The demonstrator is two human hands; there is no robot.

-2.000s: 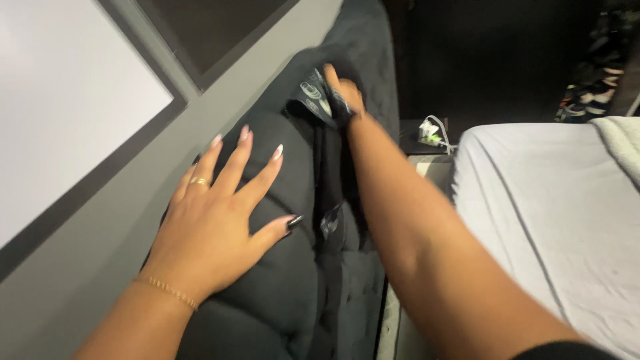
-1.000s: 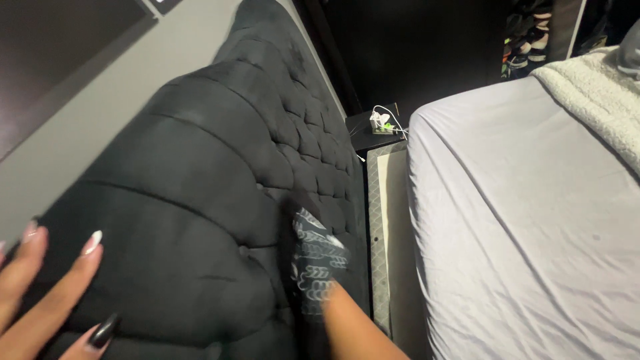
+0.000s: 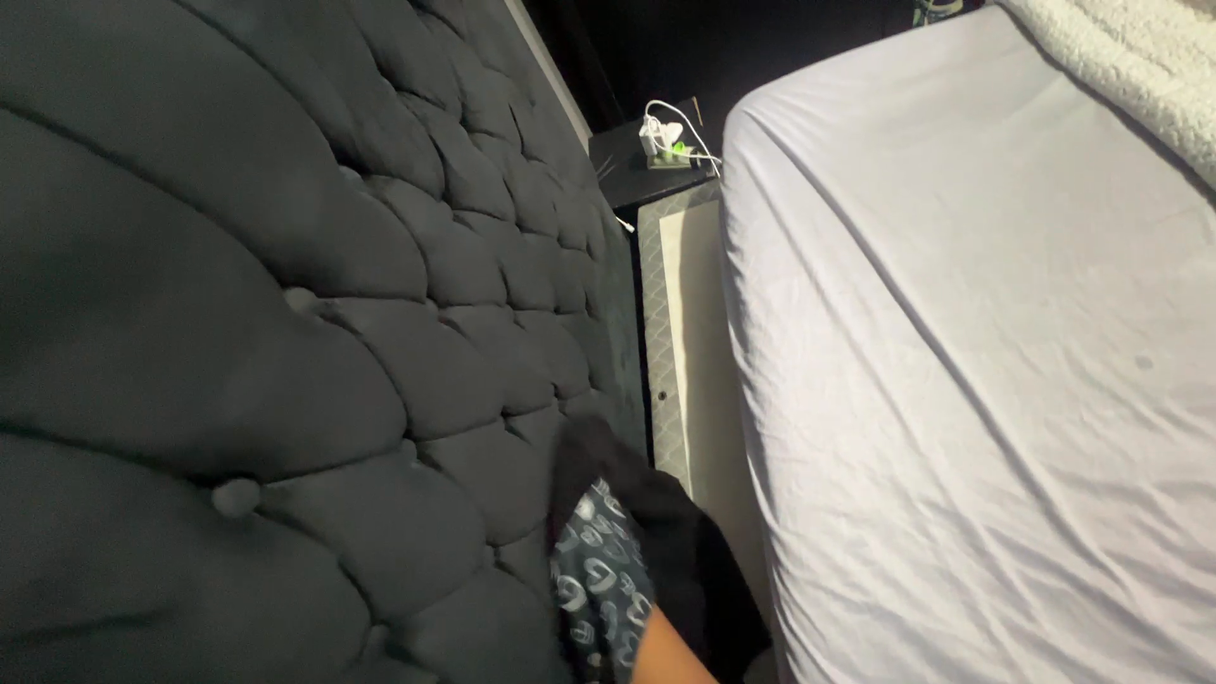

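A dark cloth with a white heart pattern on one side [image 3: 603,579] lies over my right hand against the lower part of the black tufted headboard [image 3: 361,370]. Only a bit of my right forearm shows at the bottom edge; the cloth hides the hand and its fingers. A black part of the cloth hangs toward the gap beside the mattress. My left hand is out of the frame.
The mattress with a pale fitted sheet [image 3: 950,332] fills the right side, with a fleecy cream blanket [image 3: 1130,66] at its top. Between mattress and headboard runs a quilted bed base [image 3: 670,380]. White plugs and cables [image 3: 663,138] rest on a black nightstand [image 3: 617,171].
My right hand with the cloth has gone from the headboard's top edge down its tufted front. My left hand, earlier on the headboard, has left the view. The view has shifted toward the bed.
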